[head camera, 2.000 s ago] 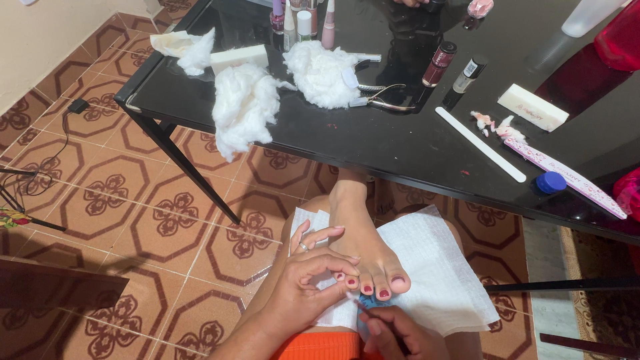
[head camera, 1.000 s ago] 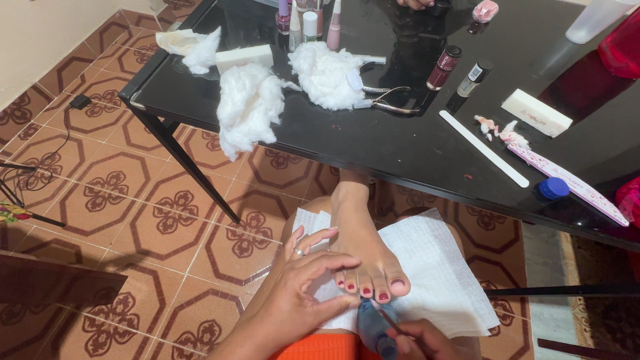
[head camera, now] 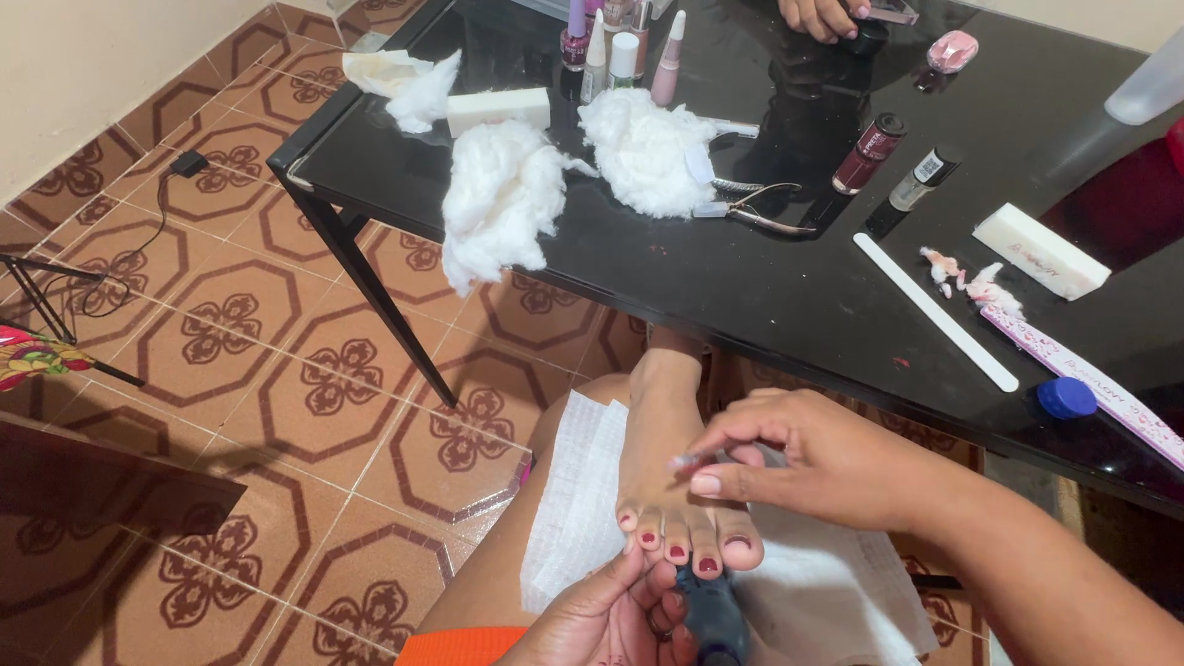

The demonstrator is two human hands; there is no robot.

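A bare foot [head camera: 671, 444] rests on white paper sheeting [head camera: 573, 499] across the lap. Its smaller toenails are dark red; the big toenail shows pale and dark red areas. My left hand [head camera: 615, 606], palm up with curled fingers and a ring, has its thumb and fingers against the smaller toes. Beside its fingers, under the toes, is a dark blue bottle [head camera: 714, 615], partly hidden. Over the top of the foot is my right hand [head camera: 786, 458], thumb and index finger near each other; a small shiny spot shows at the index fingertip, too unclear to name.
On the black glossy table [head camera: 740, 287] are cotton [head camera: 504, 199], cuticle nippers [head camera: 758, 211], nail polish bottles [head camera: 869, 154], a white nail file [head camera: 934, 310], a patterned file [head camera: 1091, 379], a white buffer block [head camera: 1041, 250] and a blue cap [head camera: 1066, 398]. Another person's hand [head camera: 821, 17] is at the far edge.
My right hand has moved up from below the toes to over the foot; the thin stick seen in it is not visible now. My left hand has shifted from the foot's side to under the smaller toes.
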